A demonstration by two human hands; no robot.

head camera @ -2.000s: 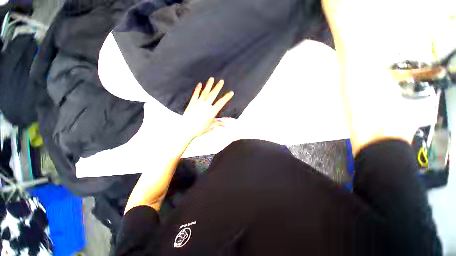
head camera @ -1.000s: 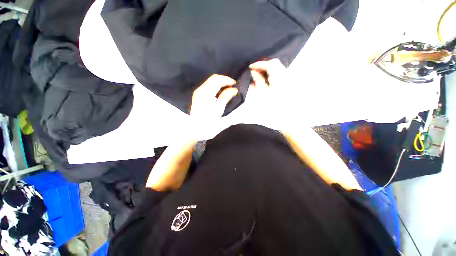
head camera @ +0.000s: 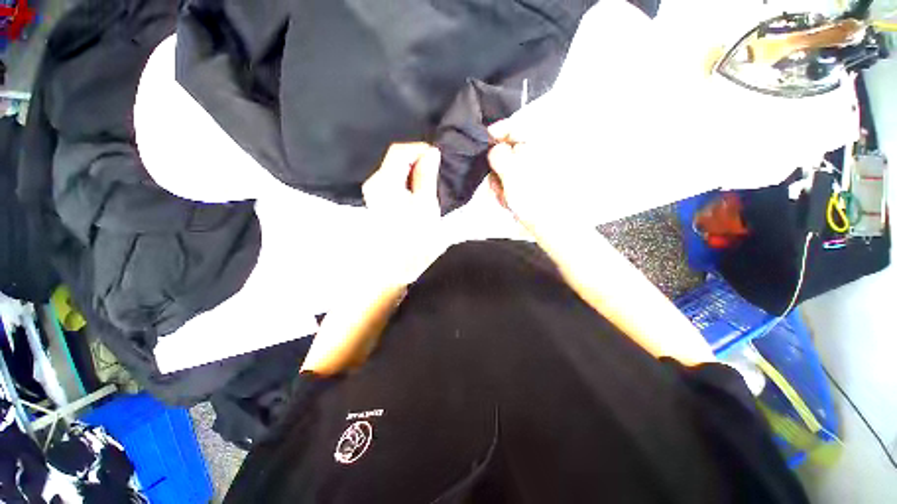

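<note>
A dark grey garment [head camera: 374, 89] lies over the white padded board [head camera: 187, 138], its near edge towards me. My left hand [head camera: 405, 182] pinches the garment's near edge, fingers curled. My right hand [head camera: 504, 162] pinches the same edge just to the right, with bunched cloth between the two hands. A small white strip [head camera: 524, 92] shows on the cloth above my right hand; I cannot tell what it is. Both hands look overexposed, so fingertip detail is hidden.
A steam iron [head camera: 792, 54] rests at the upper right of the white table [head camera: 669, 148]. Yellow-handled snips [head camera: 838, 212] hang at the right end. Crumpled dark cloth [head camera: 148, 226] is piled at left. Blue crates [head camera: 148, 448] stand low left and right, with a red item [head camera: 723, 219] at right.
My right hand has come from the right side to the garment edge beside my left hand. The cloth between them is now more bunched. The view has shifted, with the iron higher in it.
</note>
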